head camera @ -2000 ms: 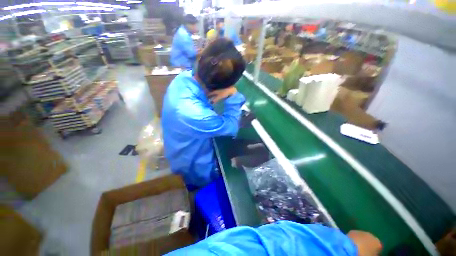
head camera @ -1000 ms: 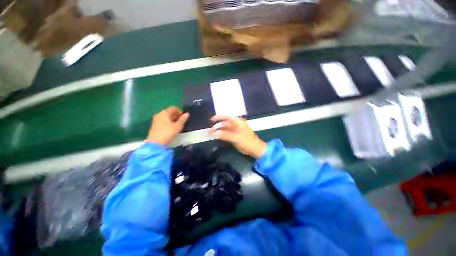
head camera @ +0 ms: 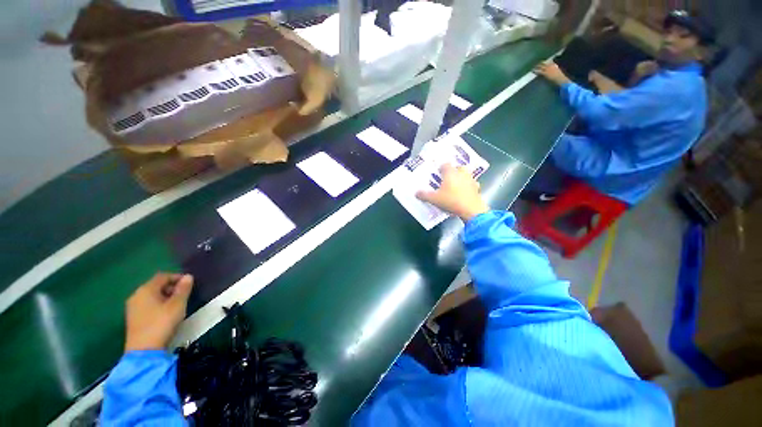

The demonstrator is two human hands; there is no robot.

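My left hand [head camera: 156,310] is at the near edge of the belt, fingers curled by the end of a flat black box [head camera: 205,246]; I cannot tell if it holds anything. My right hand [head camera: 455,192] rests with its fingers on the printed inserts [head camera: 422,204] lying on the green ledge, touching the top one. White blank-looking inserts [head camera: 256,221] lie on black boxes in a row along the belt. A loose black heap of cables [head camera: 242,379] lies on the ledge right of my left sleeve.
A torn brown carton [head camera: 242,146] with rows of white printed stock stands beyond the belt. A grey-white post [head camera: 447,75] rises over the line. A guide rail [head camera: 334,223] runs between belt and ledge. At the right a person in blue [head camera: 631,125] sits by a red stool [head camera: 568,218].
The view has swung right. My right hand has moved from the belt's near edge to the printed inserts on the ledge. My left hand stays near the end of the box row.
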